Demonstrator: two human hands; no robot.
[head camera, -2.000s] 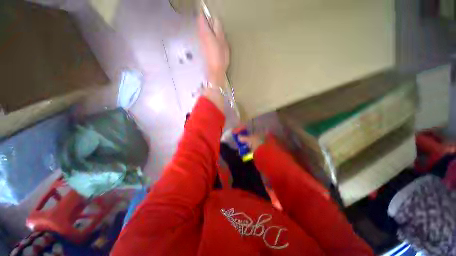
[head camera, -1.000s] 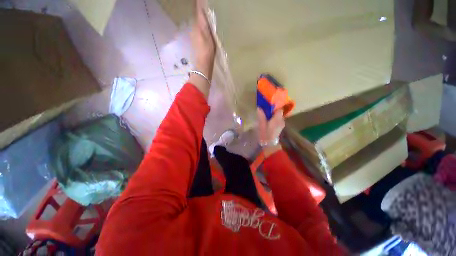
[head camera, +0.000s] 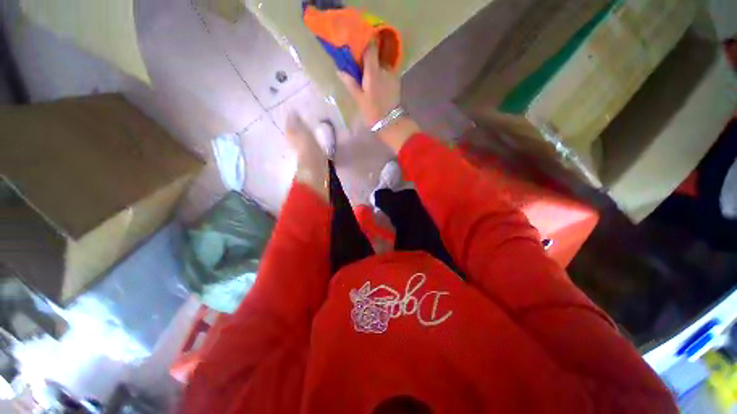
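Observation:
My right hand (head camera: 376, 85) grips an orange and blue tape dispenser (head camera: 343, 34) at the top centre, over a large brown shipping carton (head camera: 436, 20). The carton is cut off by the top edge. A shiny strip, which looks like clear tape, shows along its left edge. My left hand (head camera: 304, 149) is blurred, left of the carton's near corner and apart from it. It looks open, with nothing visible in it; its separate fingers are not clear.
An open carton with a green edge (head camera: 558, 61) stands at right. A brown carton (head camera: 89, 174) stands at left, near a dark green bag (head camera: 226, 242) and a white item (head camera: 229, 160) on the floor. Red stools (head camera: 566, 222) are beside me. A table corner (head camera: 695, 348) shows lower right.
My left hand has come off the carton edge and moved back toward me. My right hand and the dispenser have moved up and left in view. The view has shifted, showing more of the left carton.

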